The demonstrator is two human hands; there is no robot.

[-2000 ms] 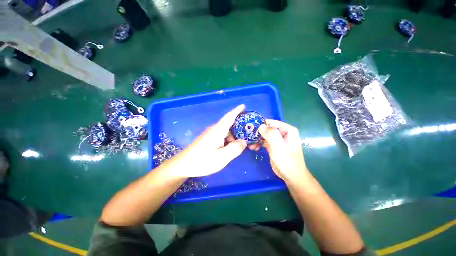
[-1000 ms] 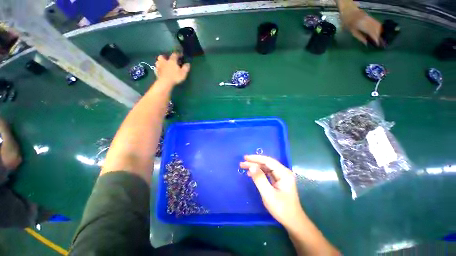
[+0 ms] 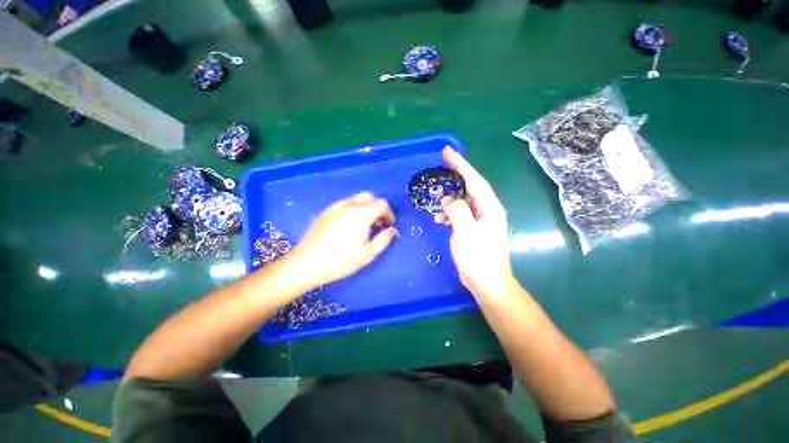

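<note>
My right hand (image 3: 476, 227) holds a round unit (image 3: 435, 190), dark with blue and white specks, above the right part of the blue tray (image 3: 353, 327). My left hand (image 3: 350, 235) is over the middle of the tray, fingers bent; whether something is between its fingertips cannot be told. Two loose metal rings, one (image 3: 433, 258) and another (image 3: 415, 231), lie on the tray floor between and below the hands. A heap of small metal rings (image 3: 303, 310) lies along the tray's left side, partly hidden by my left forearm.
Several round units (image 3: 192, 192) lie left of the tray among loose metal parts (image 3: 199, 248). A clear bag of metal parts (image 3: 597, 164) lies right. More units with pale tails (image 3: 421, 62) and black cylinders (image 3: 157, 45) stand or lie along the far side. A metal post (image 3: 104, 95) reaches in at left.
My left hand has come back from the far side to the tray. My right hand, which had no unit one second ago, now holds a round unit. The other person's hand is out of view.
</note>
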